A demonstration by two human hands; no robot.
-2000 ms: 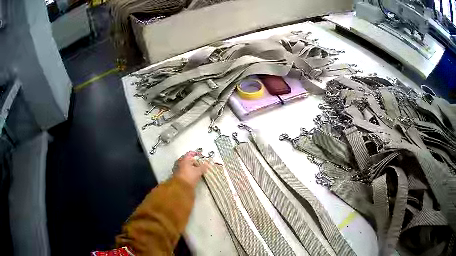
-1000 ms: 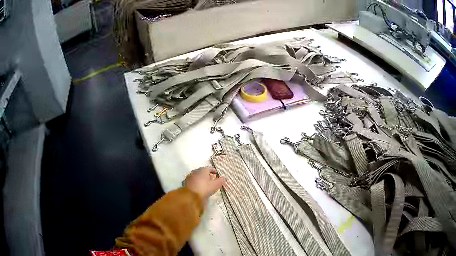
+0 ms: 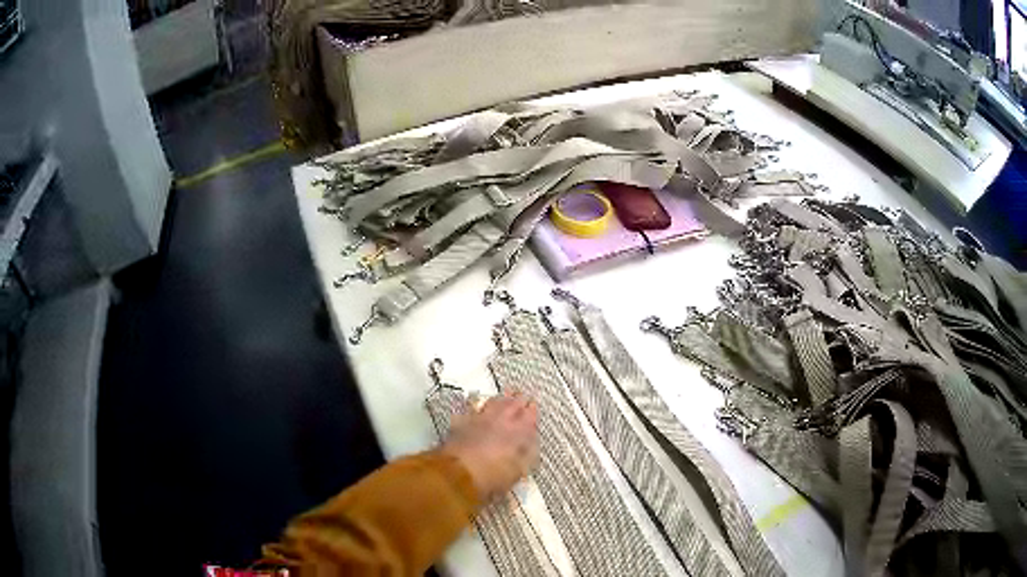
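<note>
Several beige-grey webbing straps [image 3: 586, 451] lie side by side on the white table, their silver snap hooks [image 3: 505, 335] at the far ends. One strap [image 3: 448, 408] lies apart at the left, its hook pointing away from me. My left hand [image 3: 498, 442], bare with an orange-brown sleeve, lies over the straps between the left strap and the row. Its fingers are bent, and I cannot tell whether they grip webbing. My right hand is not in view.
A heap of straps [image 3: 496, 169] lies at the back and a bigger one [image 3: 901, 372] at the right. A pink-lilac notebook [image 3: 614, 250] bears a yellow tape roll [image 3: 582, 212] and a dark red case [image 3: 640, 207]. A machine [image 3: 901, 85] stands at the back right. The table's left edge borders dark floor.
My left hand has moved right and nearer to me, from the hook end onto the webbing. A strap with its hook now shows apart at the left of the row.
</note>
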